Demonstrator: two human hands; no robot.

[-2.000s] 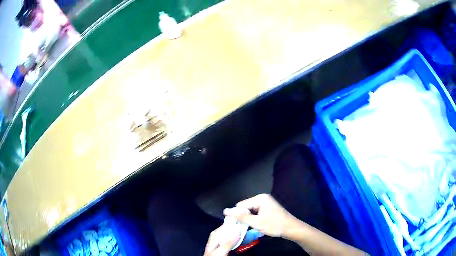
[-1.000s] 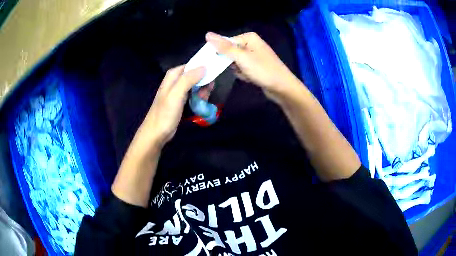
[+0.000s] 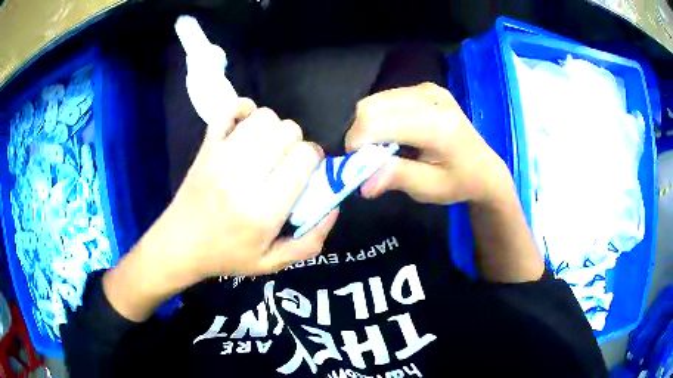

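My left hand [image 3: 243, 192] is closed around a white leg part [image 3: 206, 81]. Its long narrow end sticks out past the thumb side, up and to the left. The wider white foot part [image 3: 332, 184], with blue-looking shading, shows between my two hands; the join between it and the leg part is hidden in my left fist. My right hand [image 3: 428, 148] pinches the toe end of the foot part between thumb and fingers. A thin flat edge, perhaps a sole piece, runs along the foot's lower side; I cannot tell for certain.
A blue left bin [image 3: 111, 159] holds many pale ovals. A blue right bin [image 3: 518, 140] holds bright white long parts, with a white liner or pile on top. Tan table edges show at both upper corners. My lap and black printed top lie below my hands.
The hands are nearer the camera and spread wider. The white leg part now sticks out of my left hand to the upper left. The blue and red items under the hands no longer show.
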